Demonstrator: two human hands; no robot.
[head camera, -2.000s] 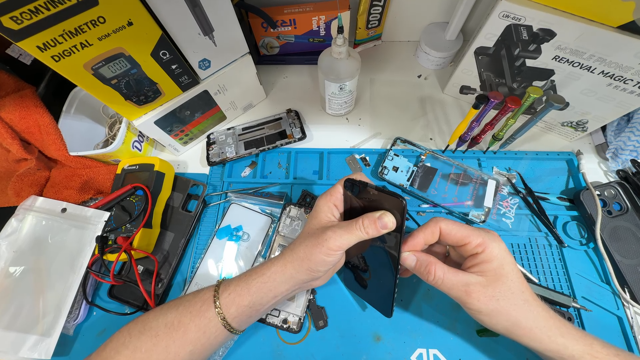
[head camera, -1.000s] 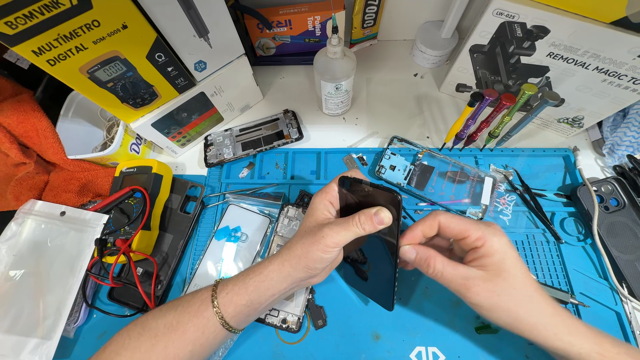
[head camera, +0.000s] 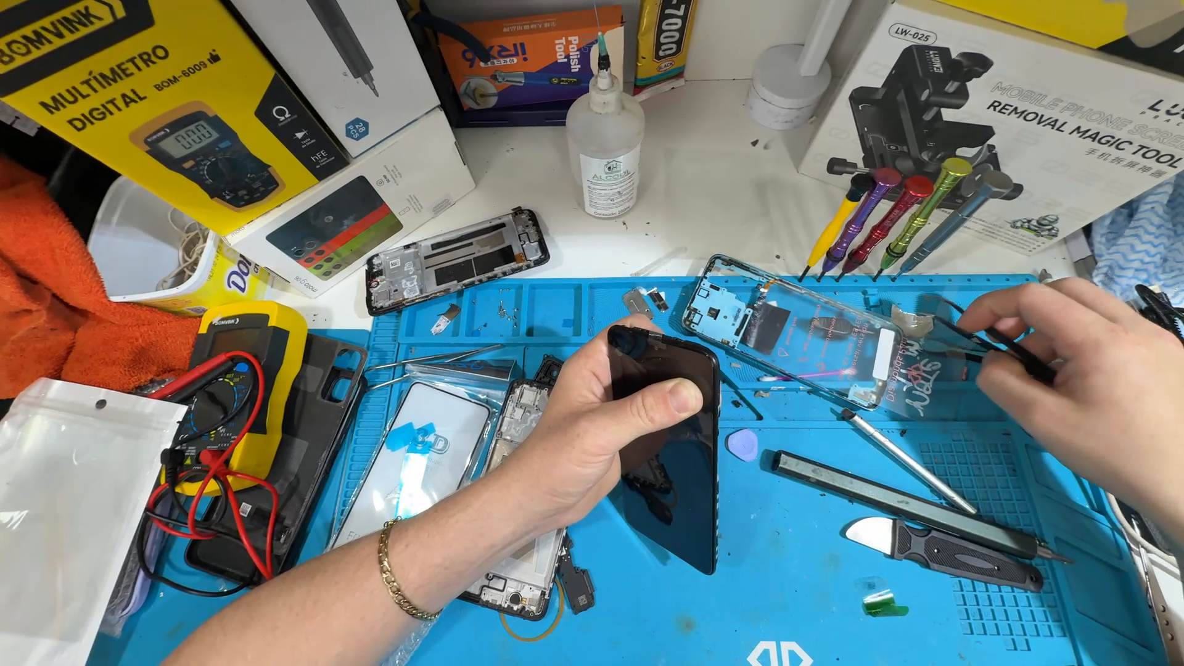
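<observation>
Near the middle, my left hand grips a black phone display, its thumb across the glossy front. My right hand, at the right, holds black tweezers beside a clear-backed phone frame. Under my left forearm lies an opened phone chassis, partly covered, next to a bagged white-faced phone screen. Right of the display are a small lilac pick, a dark screwdriver, a thin silver tool and a knife with a grey handle.
A yellow multimeter with tangled leads and a black phone case are at left. Behind the blue mat stand an alcohol bottle, another phone frame, several upright screwdrivers and product boxes.
My right hand has left the display's edge, moved right and taken hold of the black tweezers. The tools it covered on the mat now show. My left hand still grips the display.
</observation>
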